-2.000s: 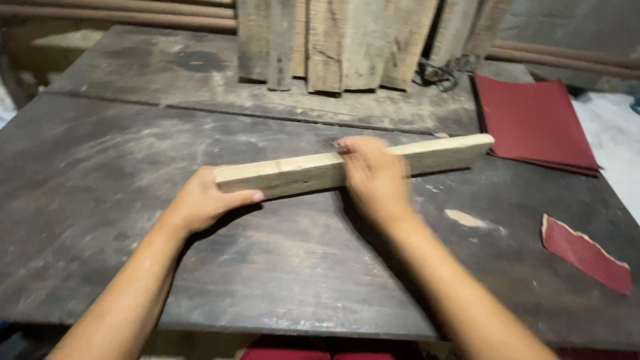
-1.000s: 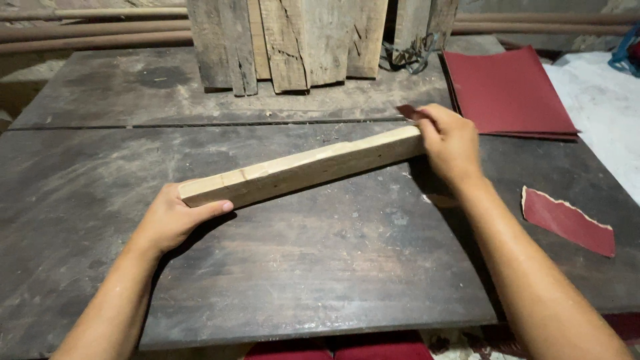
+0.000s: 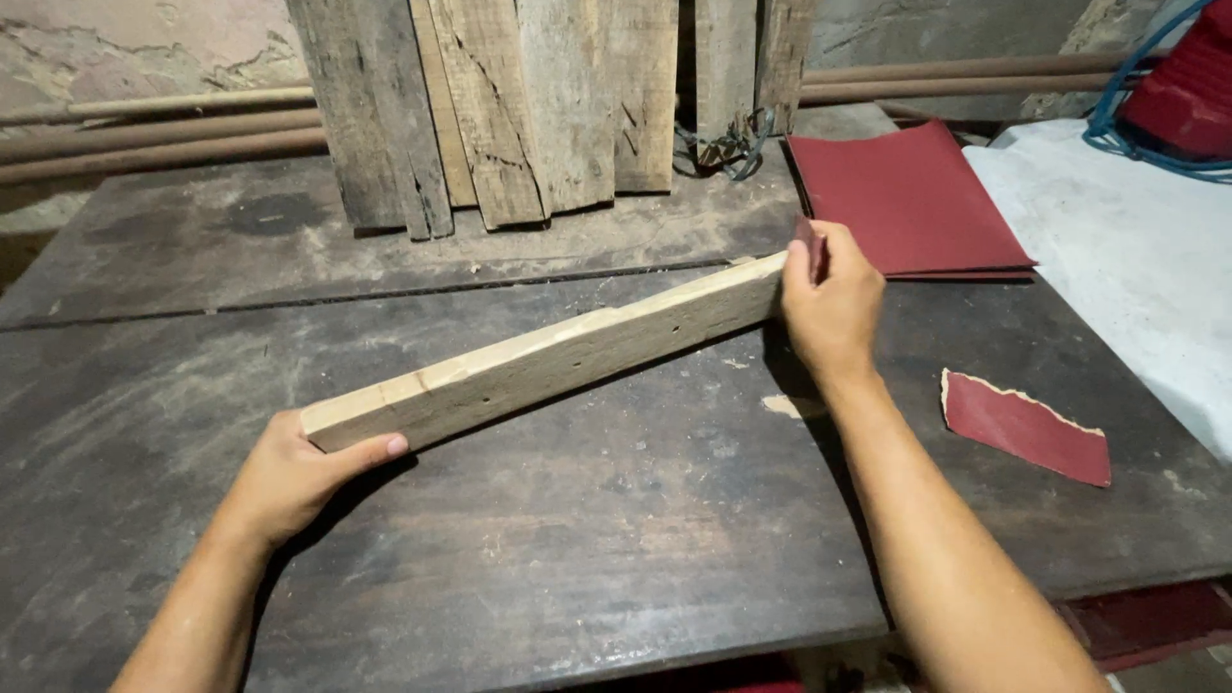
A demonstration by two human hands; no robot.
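A pale wooden board [image 3: 558,361] stands on its long edge, slanting across the dark wooden table [image 3: 577,568], with small holes in its near face. My left hand [image 3: 298,472] grips its left end, thumb along the near face. At the board's far right end is my right hand [image 3: 835,289], its fingers closed on a small folded piece of red sandpaper [image 3: 808,241] against the board's end. A torn strip of red sandpaper [image 3: 1025,428] lies on the table to the right. Behind my right hand rests a stack of red sandpaper sheets [image 3: 910,202].
Several weathered planks [image 3: 568,106] stand upright at the back of the table, beside a tangle of dark wire [image 3: 727,149]. Pipes [image 3: 164,144] run along the wall. At the right are a white sheet [image 3: 1107,250] and a red object with a blue cord [image 3: 1179,106].
Two seconds ago my right hand was near the board's middle; it moved right along the top edge to the far end and stays there. My left hand keeps its hold on the left end.
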